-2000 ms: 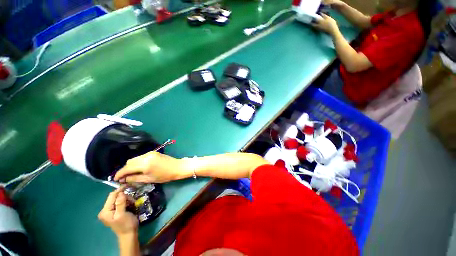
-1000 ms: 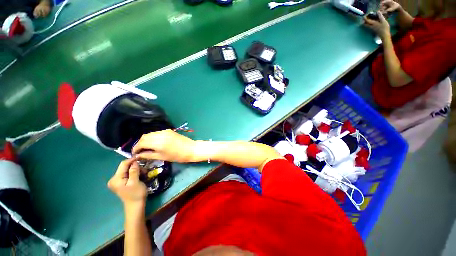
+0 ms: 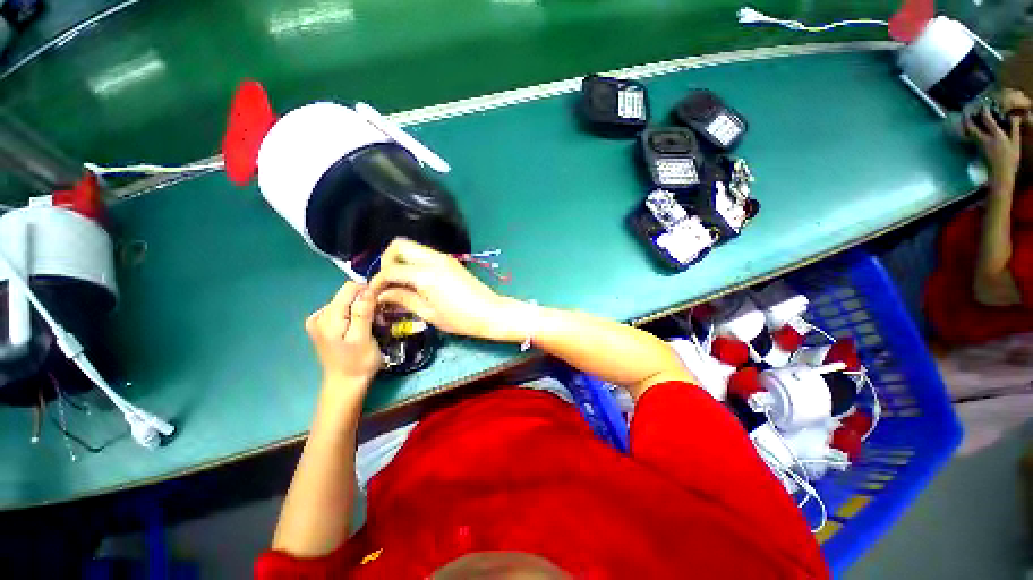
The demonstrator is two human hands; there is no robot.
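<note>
The white camera body [image 3: 306, 164] with a black rounded end lies on the green bench, its red cap [image 3: 246, 133] at the upper left. A black housing shell with a circuit board [image 3: 404, 340] sits below the black end, near the bench's front edge. My left hand [image 3: 344, 331] is at the shell's left side, fingertips pinched together. My right hand [image 3: 428, 288] reaches over the shell's top, its fingers meeting my left fingertips. Thin wires come out between the hands and the black end. What the fingertips pinch is too small to tell. Loose red and blue wire ends [image 3: 489, 266] stick out at the right.
Several black housing shells [image 3: 671, 156] lie to the right on the bench. Another camera body [image 3: 51, 255] with a white cable lies at the left. A blue crate [image 3: 906, 419] of camera bodies stands below the bench at right. Another person's hand [image 3: 997, 138] works at the far right.
The view has swung left, so the bench things appear shifted right and the left camera body shows more fully. My hands remain together over the shell, with small finger changes.
</note>
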